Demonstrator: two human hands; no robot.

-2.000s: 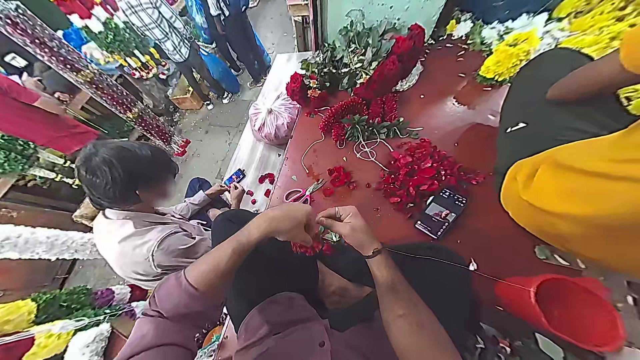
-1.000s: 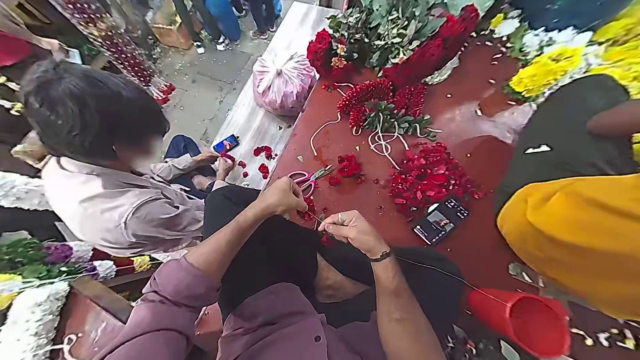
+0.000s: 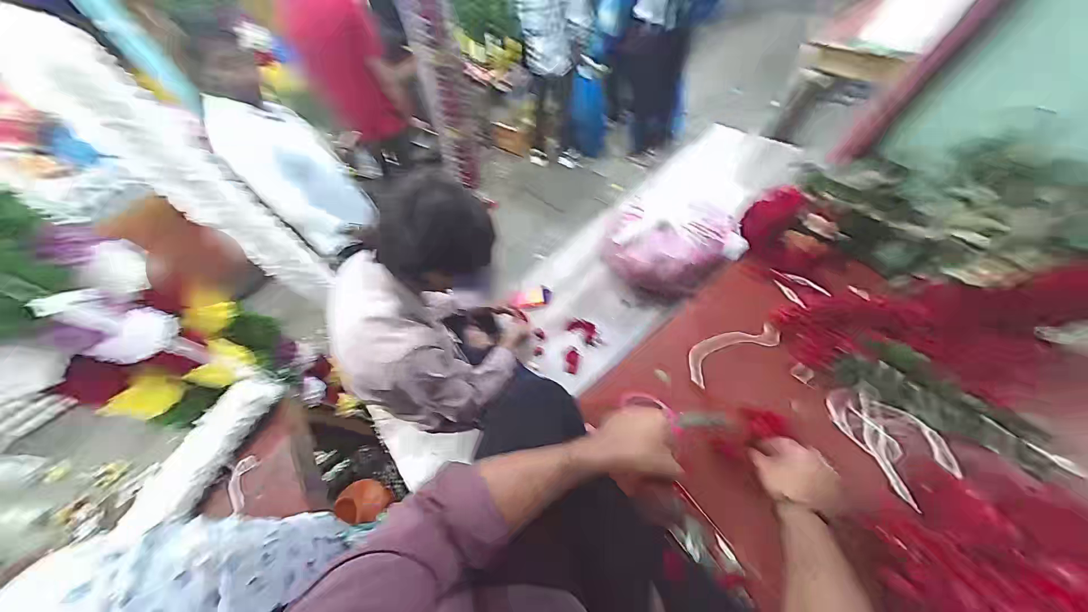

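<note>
The view is strongly blurred. My left hand (image 3: 633, 442) is over the near left edge of the red table (image 3: 637, 361), beside the pink-handled scissors (image 3: 646, 399); its fingers are too smeared to read. My right hand (image 3: 795, 472) reaches over the red surface, its fingertips at a small bunch of red petals (image 3: 761, 422); a firm grip cannot be made out. Below and between the hands, a thin strand (image 3: 710, 518) runs down past some green and white bits. White string (image 3: 875, 433) lies to the right, near a large heap of red petals (image 3: 960, 535).
Beyond the scissors, a pink-filled plastic bag (image 3: 671, 246) and scattered red petals (image 3: 582, 331) lie on a white bench (image 3: 731, 170). A person in a light shirt (image 3: 408, 348) sits close at my left. Red flowers and leafy stems (image 3: 918, 221) cover the table's far right; a flower garland (image 3: 195, 450) lies at left.
The view has swung left. My hands, close together over my lap before, are now farther apart and out by the scissors and the small red petals on the table.
</note>
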